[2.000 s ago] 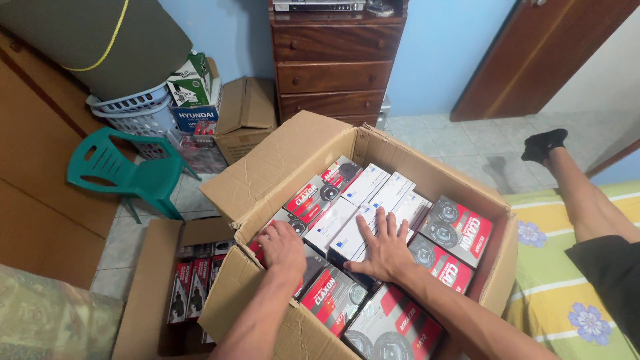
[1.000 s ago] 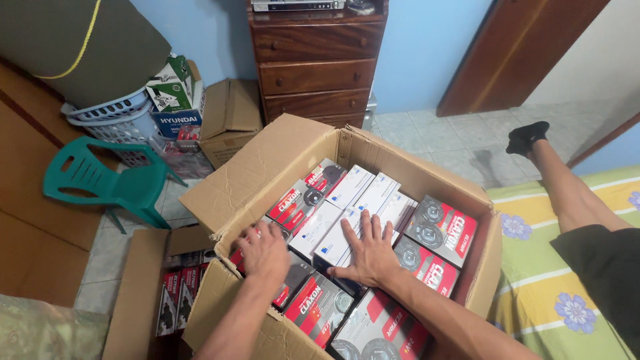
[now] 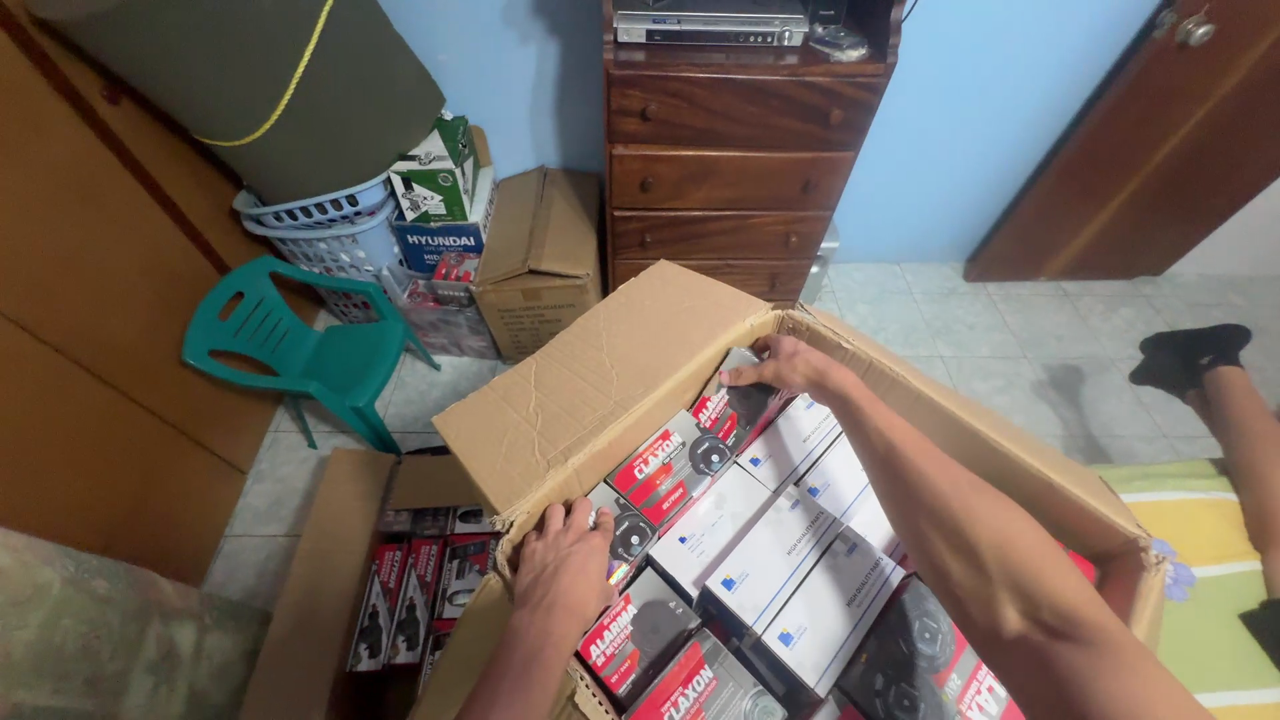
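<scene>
A large open cardboard carton (image 3: pixel 600 370) holds red and black printed boxes (image 3: pixel 668 470) and white printed boxes (image 3: pixel 770 555) in its middle. My left hand (image 3: pixel 565 560) rests at the carton's left wall, its fingertips on a small black and red box (image 3: pixel 625 535). At the far corner, my right hand (image 3: pixel 790 368) reaches over the white boxes and touches a red and black box (image 3: pixel 735 405); whether it grips the box I cannot tell. My right forearm hides part of the boxes on the right.
Lower left stands a second open carton (image 3: pixel 325 580) with red boxes. Beyond are a green plastic chair (image 3: pixel 310 350), blue laundry baskets (image 3: pixel 335 250), a closed carton (image 3: pixel 540 260) and a wooden drawer chest (image 3: pixel 730 180). A person's leg (image 3: pixel 1240 440) lies along the bed (image 3: pixel 1200 600) at right.
My right hand has moved from the white boxes to the far corner of the carton. My left hand remains near the left wall.
</scene>
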